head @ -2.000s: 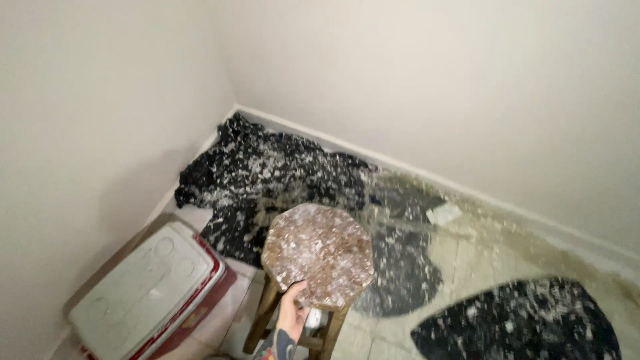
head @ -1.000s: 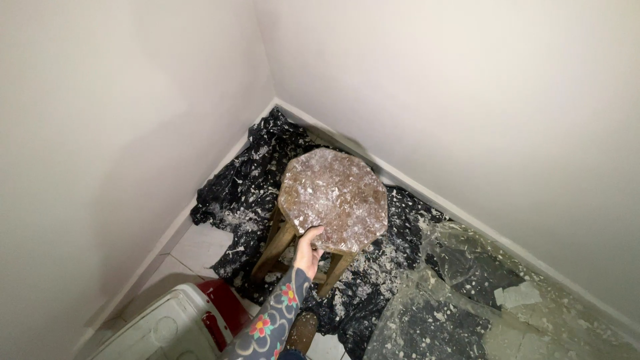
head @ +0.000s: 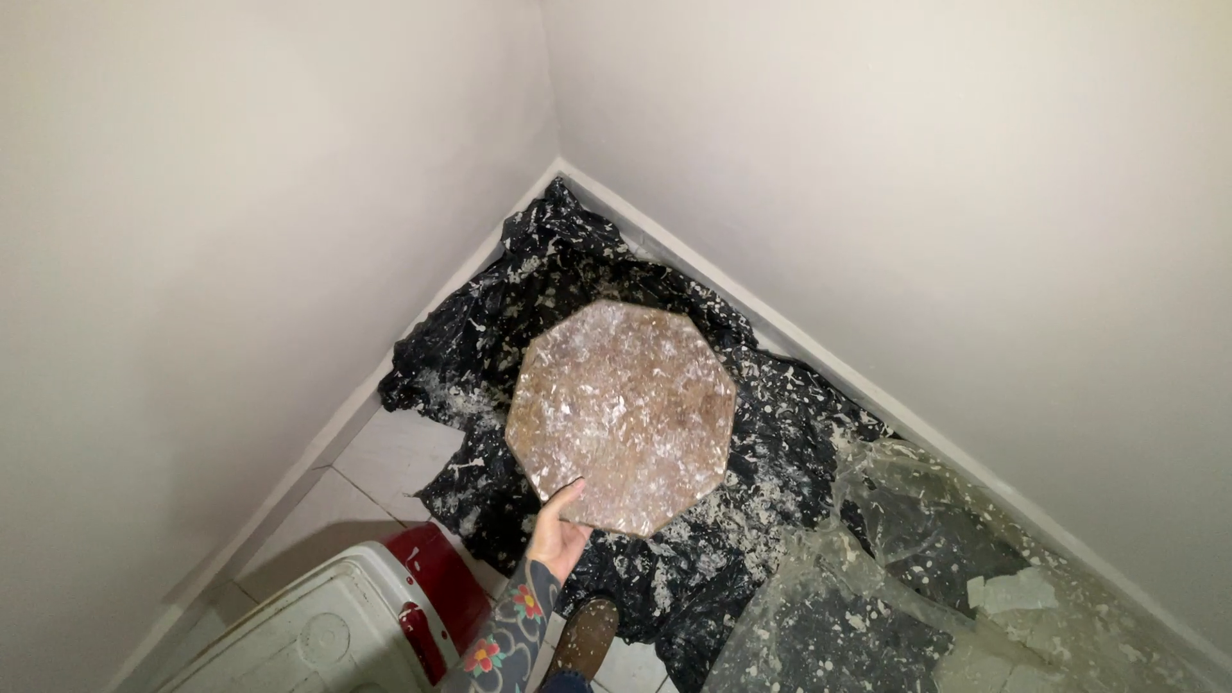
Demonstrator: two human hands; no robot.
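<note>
An octagonal wooden stool (head: 621, 419), its brown seat spattered with white paint, is seen from above near the room corner; its legs are hidden under the seat. My left hand (head: 560, 534), on a tattooed forearm, grips the near left edge of the seat with the thumb on top and the fingers underneath. Crumpled black plastic sheeting (head: 780, 423), covered in pale flakes and splashes, lies on the floor below and around the stool. My right hand is out of view.
A red and white cooler-like box (head: 318, 626) stands at lower left on floor tiles (head: 395, 457). Translucent plastic (head: 799, 577) and a pale flat piece (head: 1013, 590) lie at lower right. Two walls meet above a white baseboard (head: 712, 274). A brown shoe (head: 585, 635) is below my hand.
The stool, held at its edge by my left hand, has moved towards the room corner, onto the crumpled black plastic. Its legs showed earlier and are hidden now. The view has shifted too.
</note>
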